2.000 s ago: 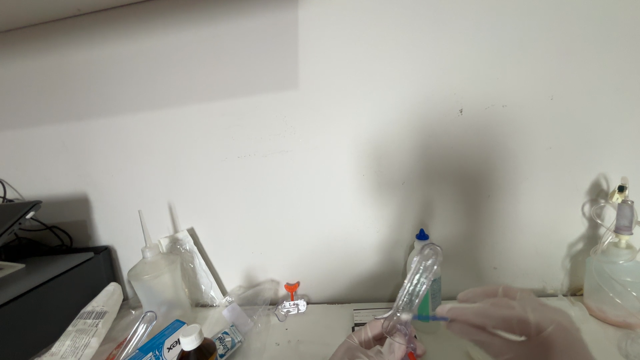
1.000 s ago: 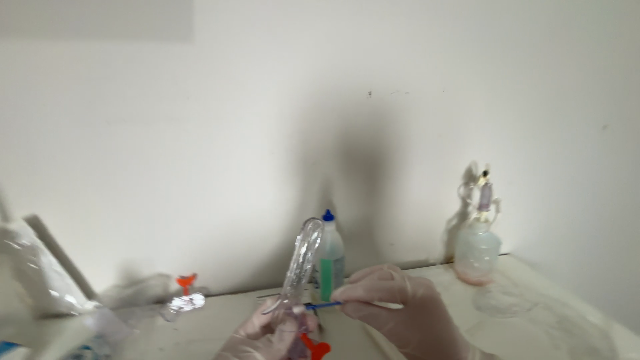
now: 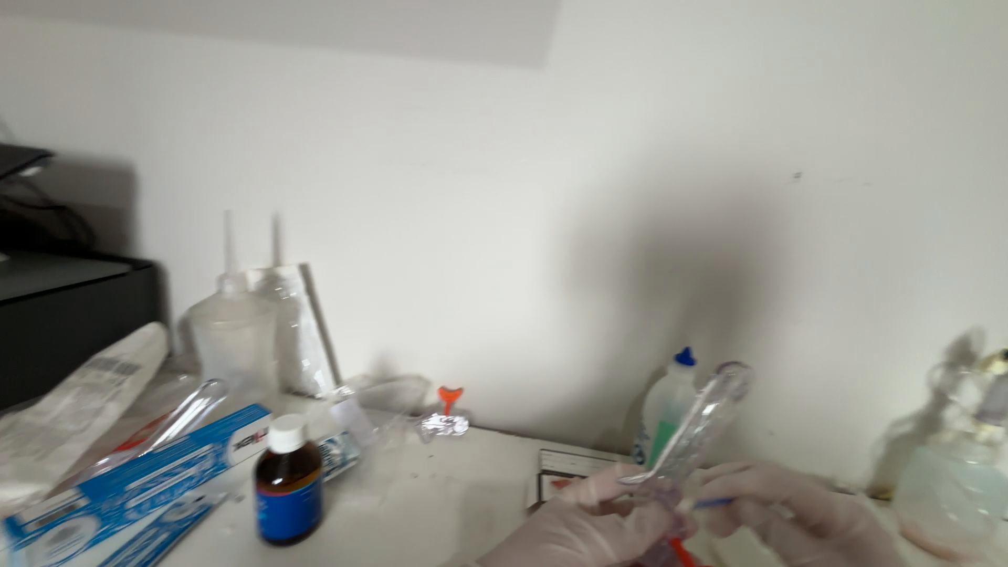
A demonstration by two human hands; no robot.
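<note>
My gloved left hand holds a clear, curved plastic piece upright near the bottom edge, its rounded tip pointing up and right. A red part shows below the fingers. In my gloved right hand, just to the right, is a thin blue stick pinched between the fingers, its end near the base of the clear piece. Behind them stands a white squeeze bottle with a blue cap and green label. Blur hides the exact contact.
A brown glass bottle with white cap stands at left beside a blue-and-white box. Behind are a translucent wash bottle, wrapped packages and an orange clip-like piece. A translucent jar with fittings stands far right. A pale wall backs the table.
The view has swung right, then back left. Both hands stay close together around the clear piece and the blue stick; no grasp has plainly changed.
</note>
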